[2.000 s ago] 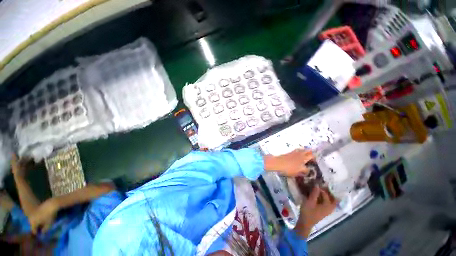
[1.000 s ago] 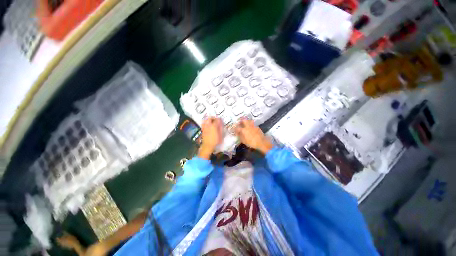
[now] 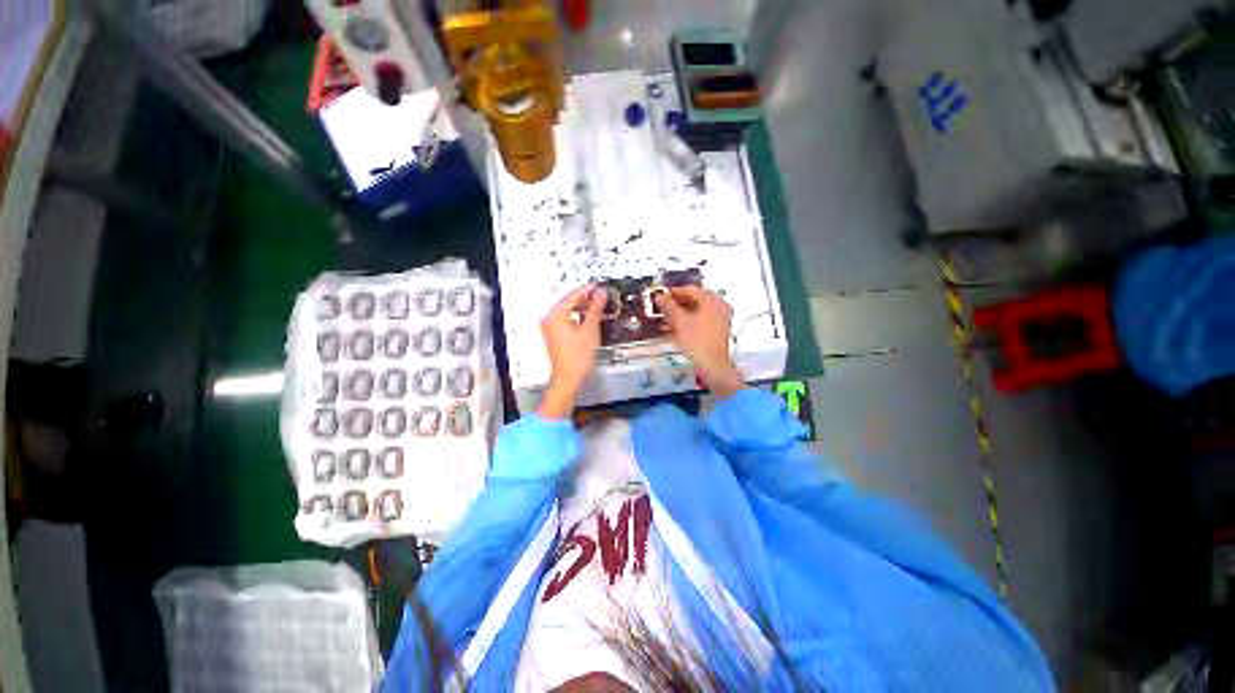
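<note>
The dark brown fixture (image 3: 634,325) lies near the front edge of the white machine bed (image 3: 738,291). My left hand (image 3: 577,332) is at the fixture's left side, its fingers on a small ring-shaped housing (image 3: 611,303). My right hand (image 3: 696,328) is at its right side, its fingers on another ring-shaped housing (image 3: 656,301). Whether the rings are seated in the nests is too small to tell. The white blister tray (image 3: 305,447) left of the machine holds rows of rings; its two nearest rows show rings only toward the left.
The amber-brown machine head (image 3: 519,102) hangs over the rear of the bed. A green-black box (image 3: 714,88) and a pale narrow tool (image 3: 685,160) are at the rear right. A blue bin (image 3: 427,190) stands behind the tray. An empty blister tray (image 3: 264,636) lies nearer me. A red basket (image 3: 1050,336) is at right.
The view has swung right to face the machine. Both hands have moved from the blister tray's near edge to the fixture, with a ring at each hand's fingertips.
</note>
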